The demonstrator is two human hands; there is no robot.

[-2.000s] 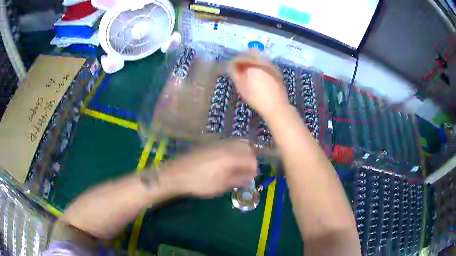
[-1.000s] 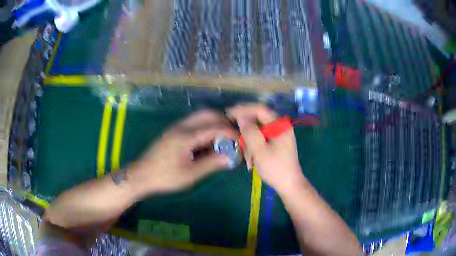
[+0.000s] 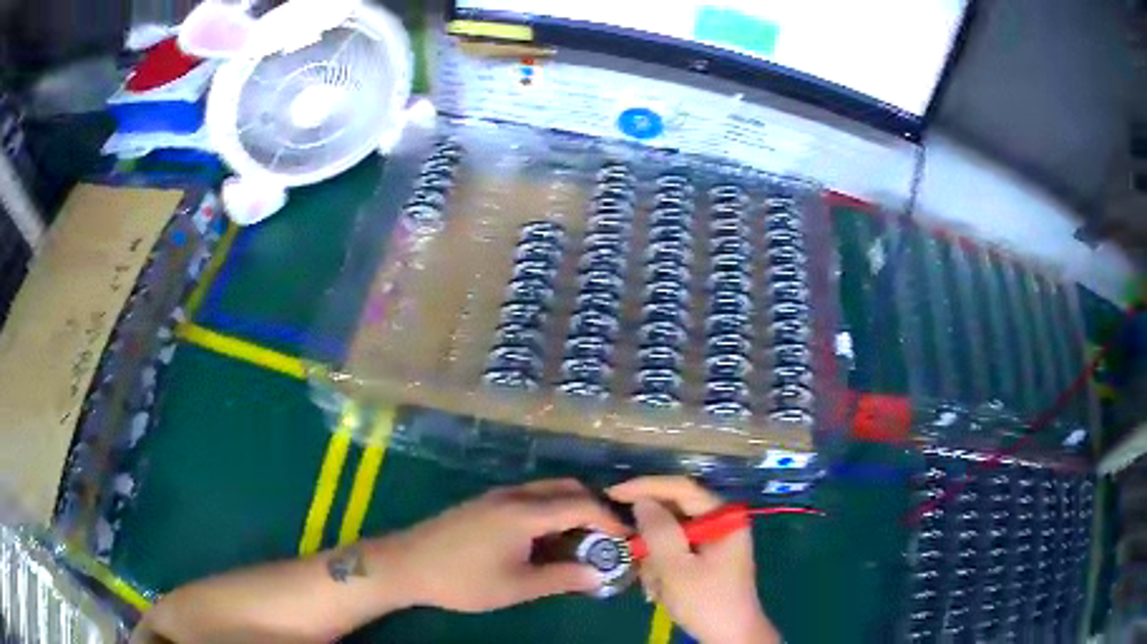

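My left hand [image 3: 484,554] holds a round component [image 3: 605,555] with a silver rim and dark ringed face between thumb and fingers. My right hand [image 3: 692,566] grips the red test probe [image 3: 704,528], with its handle end pointing right and a thin red wire trailing from it. The probe's front end is at the component; its tip is hidden. The test base cannot be made out; something silver shows just under the component. The central blister tray [image 3: 566,421] stands beyond my hands, with rows of silver-black components and a brownish area without parts at its left.
Right-side blister tray [image 3: 1000,554] with small dark parts; empty-looking tray [image 3: 981,302] behind it. Red block [image 3: 883,416] right of the central tray. White fan [image 3: 310,107] and monitor [image 3: 805,44] at the back. Cardboard sheet [image 3: 82,315] at far left.
My hands have come from over and in front of the tray to together at the front, now holding component and probe. The view dipped down and came back up.
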